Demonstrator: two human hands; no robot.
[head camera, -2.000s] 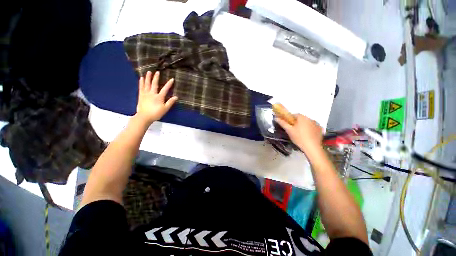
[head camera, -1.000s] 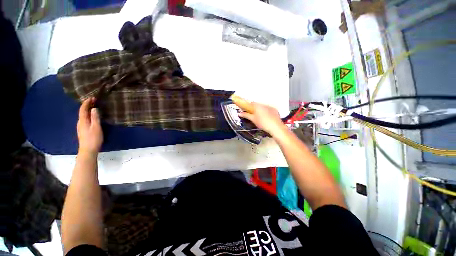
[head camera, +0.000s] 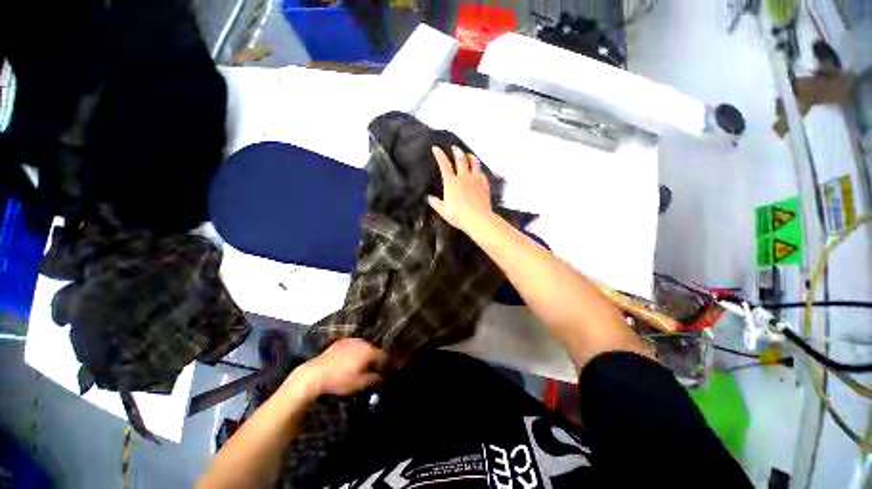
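The plaid garment piece (head camera: 411, 263) lies bunched across the navy padded board (head camera: 287, 205) and over the table's near edge, with a plain dark part at its far end. My left hand (head camera: 346, 367) is closed on its near edge at the left. My right hand (head camera: 463, 191) lies on the dark far part with the fingers spread; whether it grips the cloth cannot be told. The steam iron (head camera: 645, 312) rests at the table's right edge, its tan handle partly hidden behind my right forearm.
Crumpled plaid pieces (head camera: 153, 310) lie on a white surface at left, below a large black garment mass (head camera: 124, 115). A metal plate (head camera: 577, 124) and a white roll (head camera: 602, 81) are at the far edge. Hoses (head camera: 813, 346) run right from the iron.
The iron has gone from my right hand to the right edge. My right hand has moved onto the garment. The garment is turned and gathered towards me, baring the board's left end.
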